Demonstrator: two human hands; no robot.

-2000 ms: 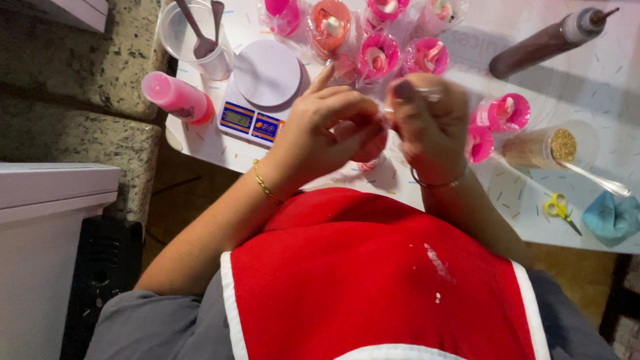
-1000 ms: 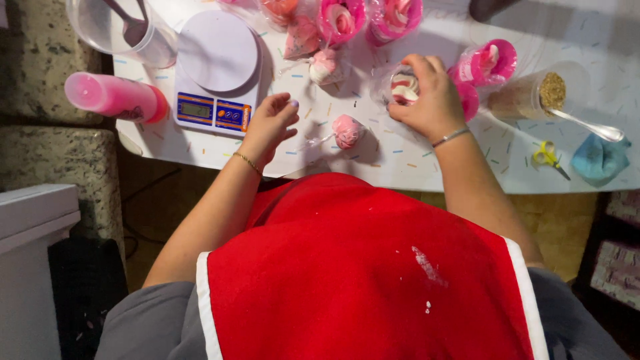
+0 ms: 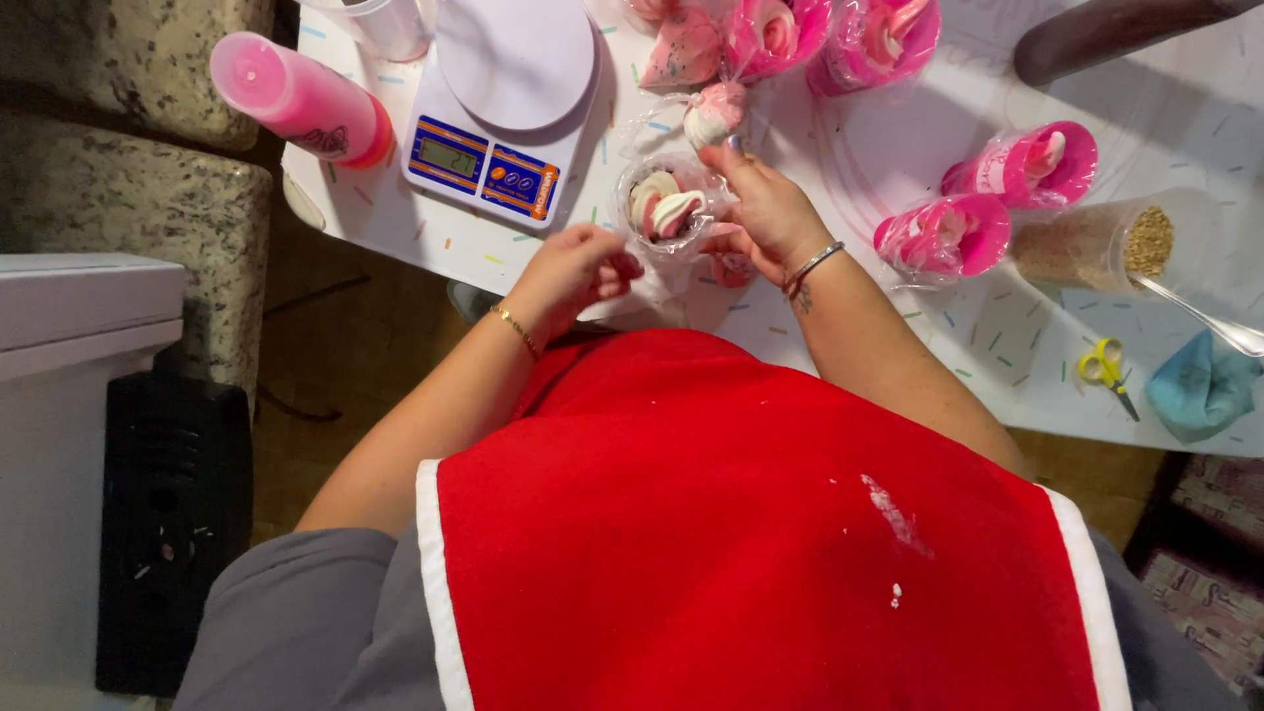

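A clear cup of swirled pink and white cream (image 3: 668, 209) stands near the table's front edge. My right hand (image 3: 765, 212) is at its right side, fingers around the cup's plastic; how firmly they grip is hard to see. Left of the cup, my left hand (image 3: 583, 272) has its fingers curled, with nothing visible in them. Just behind the cup lies a small pink and white bundle in clear plastic (image 3: 713, 114). Another pink bundle (image 3: 732, 269) sits under my right hand, partly hidden.
A digital kitchen scale (image 3: 518, 59) and a pink squeeze bottle (image 3: 301, 104) are at the left. Wrapped pink cups (image 3: 943, 237) stand at right and behind. Farther right are a container of chopped bits (image 3: 1076, 247) with a spoon, yellow scissors (image 3: 1108, 375) and a blue cloth-like item (image 3: 1200, 385).
The cream cup has moved left with my right hand, to between my hands. My left hand has stayed near the table's front edge. The view has shifted somewhat.
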